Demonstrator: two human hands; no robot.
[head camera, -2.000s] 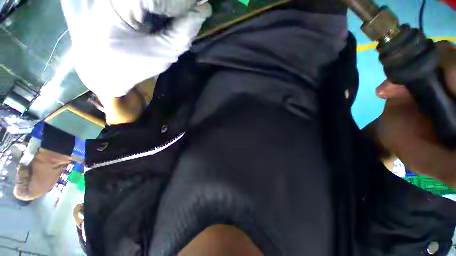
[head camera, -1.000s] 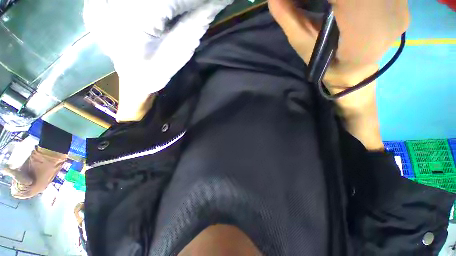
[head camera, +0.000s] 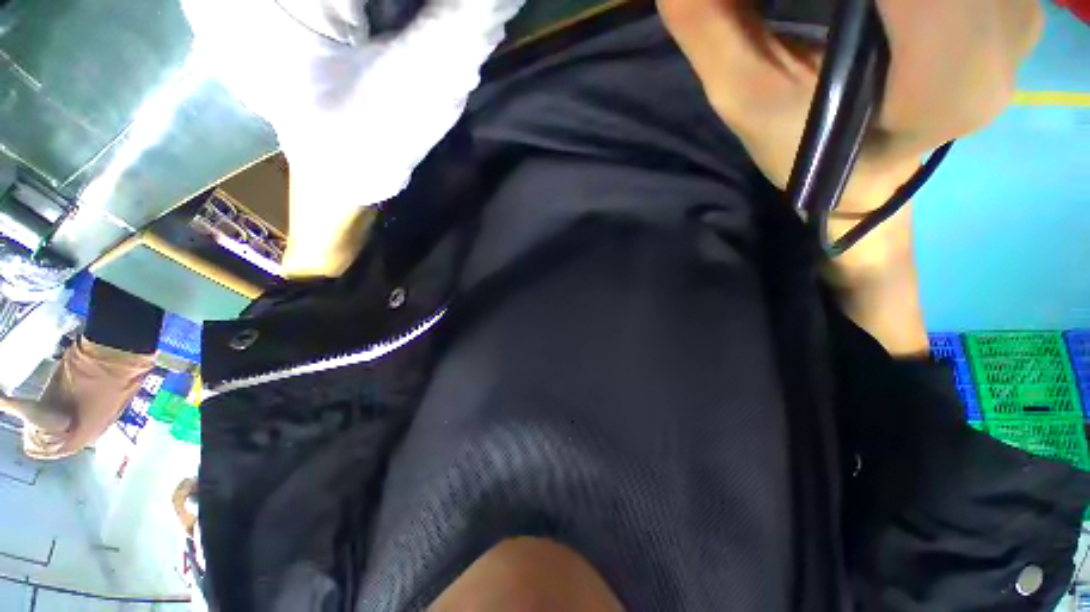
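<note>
My left hand (head camera: 359, 102) wears a white cotton glove at the top left, over the dark green bench edge (head camera: 568, 26). Its fingertips are cut off by the top of the picture, and I cannot tell whether it holds anything. My bare right hand (head camera: 944, 78) is at the top right, closed around the black handle of the soldering iron (head camera: 837, 114). A black cord (head camera: 896, 203) trails from the handle's lower end past my wrist. The iron's tip is out of view.
Green and blue crates (head camera: 1026, 373) stand at the right on a light blue floor with a yellow line. An open compartment (head camera: 245, 221) with dark items lies under the bench at the left. Another person's arm (head camera: 90, 389) shows at the far left.
My right hand has swung from the far right inward toward the bench with the iron, then shifted slightly right. The iron's collar has left view. My left hand has moved a little.
</note>
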